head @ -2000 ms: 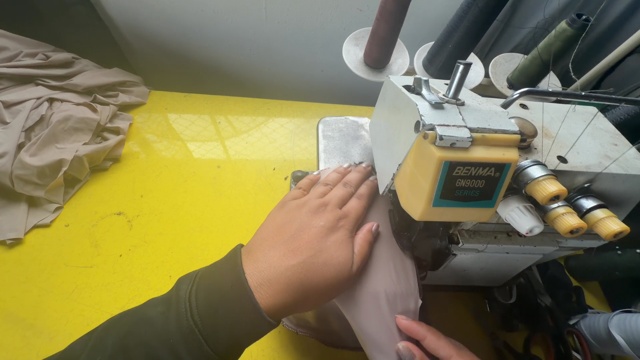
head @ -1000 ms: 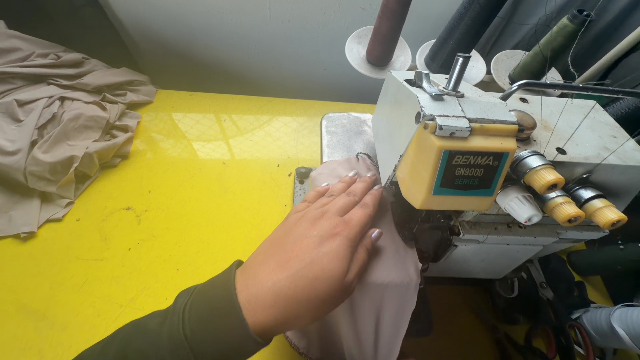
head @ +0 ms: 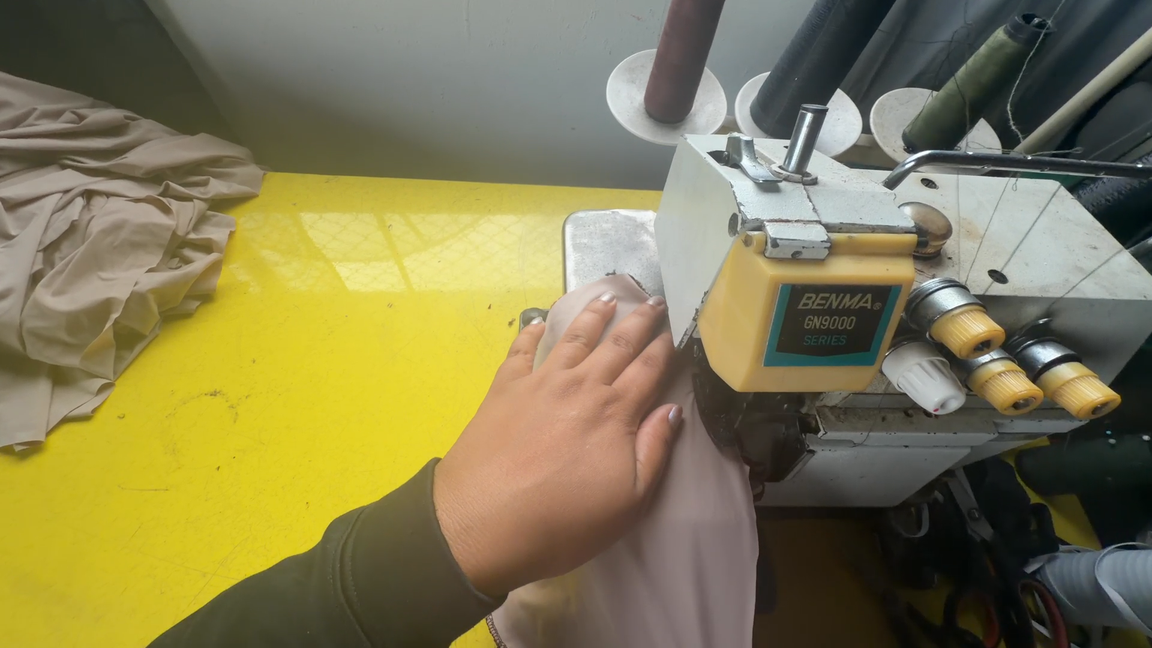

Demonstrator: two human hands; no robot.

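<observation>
My left hand (head: 567, 441) lies palm down on a pale pinkish-beige fabric piece (head: 688, 540), fingers slightly spread and pointing up the view. Beneath the fingertips the fabric's rounded far end rests over the metal plate (head: 612, 245) of an overlock sewing machine (head: 801, 306). The fabric's right edge runs beside the presser foot area, which is dark and partly hidden under the yellow cover. Toward the bottom of the view the fabric hangs down, with a dark stitched edge showing at its lower left. My right hand is out of view.
A crumpled heap of beige fabric (head: 99, 243) lies on the left of the yellow table (head: 297, 378). Thread cones (head: 684, 63) stand behind the machine. Tension knobs (head: 967, 328) project at its right. Scissors (head: 972, 603) and a pale grey roll (head: 1098, 580) are at lower right.
My right hand, seen on the fabric's lower edge two seconds ago, has left the view. The fabric's rounded end now shows beyond my left fingers, over the metal plate.
</observation>
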